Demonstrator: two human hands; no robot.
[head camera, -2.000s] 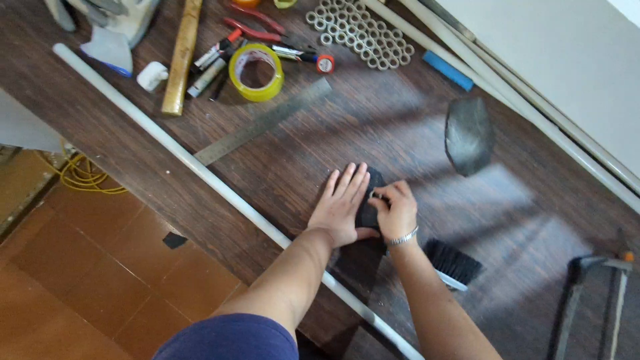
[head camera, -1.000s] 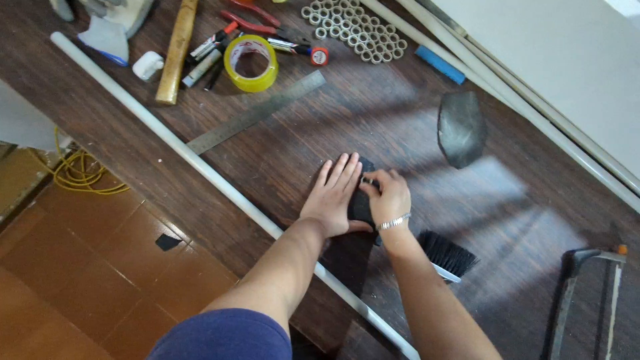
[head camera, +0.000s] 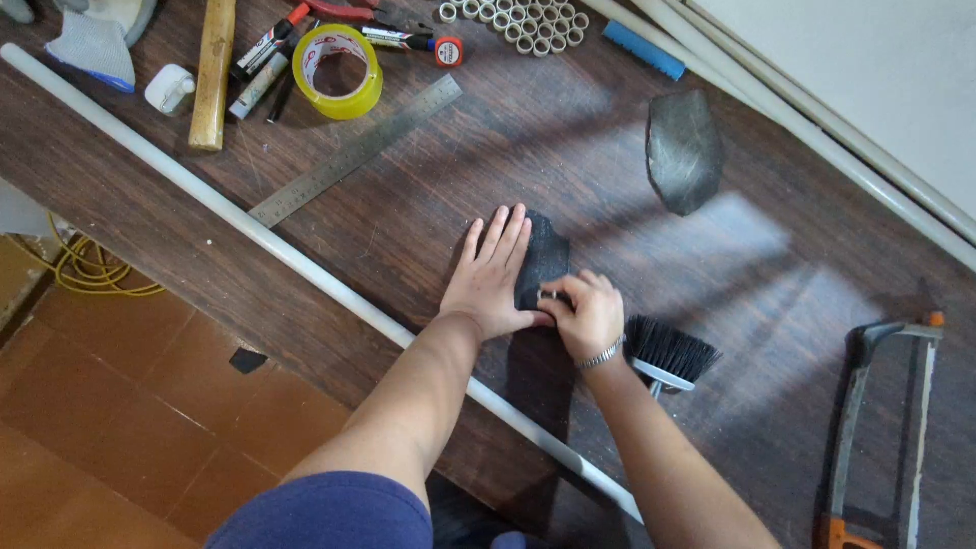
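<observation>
My left hand (head camera: 492, 274) lies flat with its fingers stretched over the left side of a dark abrasive-looking sheet (head camera: 546, 255) on the wooden table, pressing on it. My right hand (head camera: 587, 313) pinches a small pale ring (head camera: 543, 295) between thumb and fingers at the lower end of that sheet. Many similar cut rings (head camera: 526, 27) lie grouped at the top. A black-bristled brush (head camera: 671, 351) is just right of my right wrist. A long white plastic pipe (head camera: 305, 271) runs diagonally under my left forearm.
A steel ruler (head camera: 358, 152), yellow tape roll (head camera: 335, 72), markers (head camera: 271, 42) and a wooden handle (head camera: 213, 76) lie upper left. A dark flat piece (head camera: 684, 152), blue strip (head camera: 644, 49) and pipes (head camera: 808, 133) are upper right. A hacksaw (head camera: 846, 427) lies lower right.
My right hand has moved down along the dark sheet, away from its upper part, which now shows beside my left fingers. My left hand stays on the sheet.
</observation>
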